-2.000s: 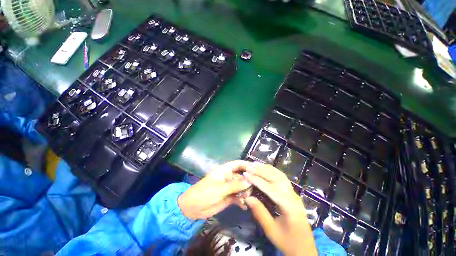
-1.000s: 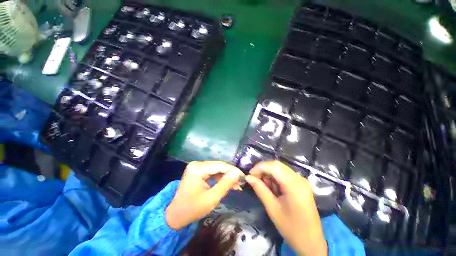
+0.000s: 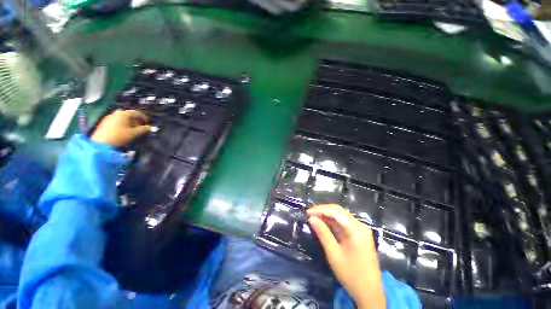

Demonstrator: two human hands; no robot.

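The left black blister tray (image 3: 175, 142) holds several small dark modules with white patches, mainly in its upper part. My left hand (image 3: 122, 128) is over its left side, fingertips beside a small module (image 3: 154, 128); blur hides whether they grip it. The right black tray (image 3: 386, 157) shows bare shiny pockets. My right hand (image 3: 350, 241) is over its near left part, thumb and forefinger close together. I cannot tell if anything is between them. Both hands are bare, in blue sleeves.
A loose dark module (image 3: 244, 79) sits by the left tray's upper right corner. A fan (image 3: 17, 87), a white flat object (image 3: 63, 118) and a grey oval object (image 3: 95, 84) are at left. More trays (image 3: 507, 169) with pale parts are at right.
My hands have parted from in front of my body. My left hand has moved up and left over the left tray; my right hand stays near the right tray. The view has shifted.
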